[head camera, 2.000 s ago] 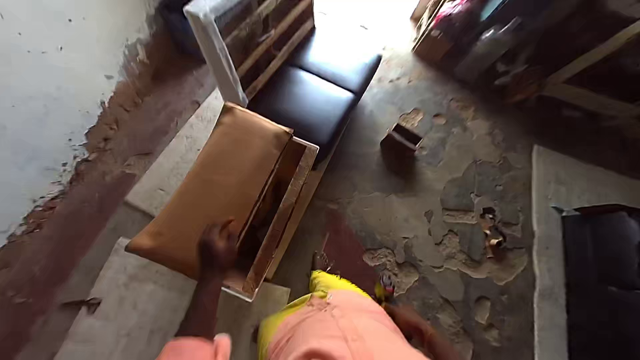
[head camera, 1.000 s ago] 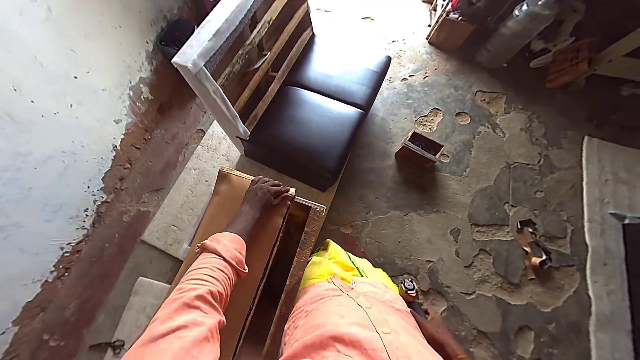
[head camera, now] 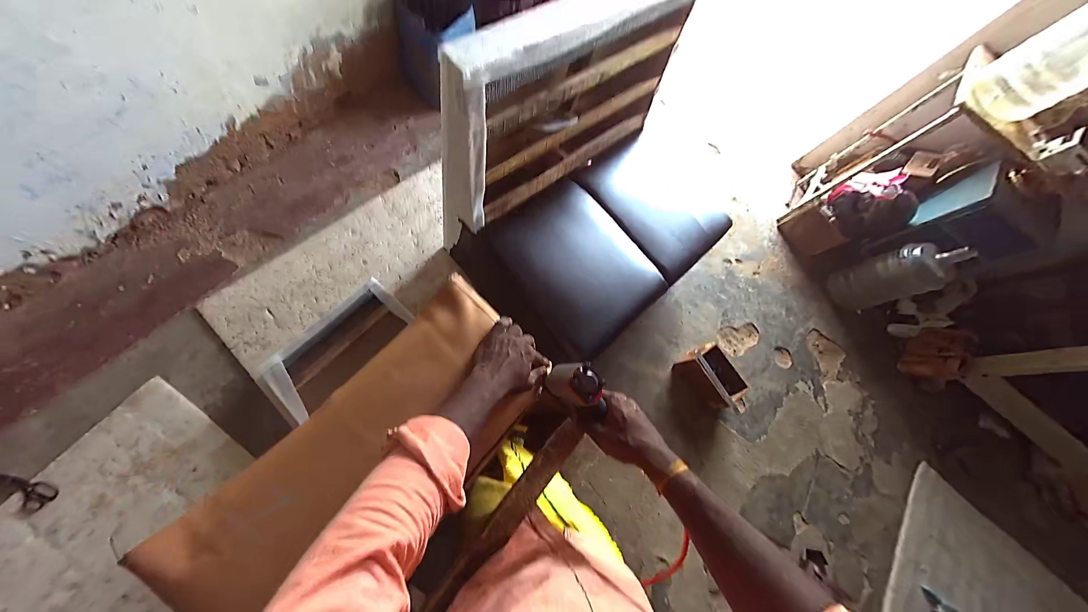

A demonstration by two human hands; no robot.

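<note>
My left hand (head camera: pixel 510 357) presses the brown upholstery material (head camera: pixel 340 459) down at the far right corner of a long wooden frame (head camera: pixel 531 472). Close to its fingertips, the nose of a pneumatic staple gun (head camera: pixel 578 387) meets that corner. My right hand (head camera: pixel 627 429) grips the tool, and a red air hose (head camera: pixel 676 565) shows below the wrist. Yellow cloth (head camera: pixel 557 493) lies beyond the frame's near side, against my body. Just past the corner stands a seat with black cushions (head camera: pixel 578 263) and a slatted back frame (head camera: pixel 569 102).
A small wooden box (head camera: pixel 712 378) sits on the worn floor to the right. Scissors (head camera: pixel 34 495) lie on a pale slab (head camera: pixel 153 459) at the left. A plastic bottle (head camera: pixel 892 274) and cluttered shelving occupy the upper right. The wall (head camera: pixel 170 93) runs along the left.
My right hand has come up from the lower right with the staple gun to the frame's corner. My left hand has moved from the brown material's near part to its far corner.
</note>
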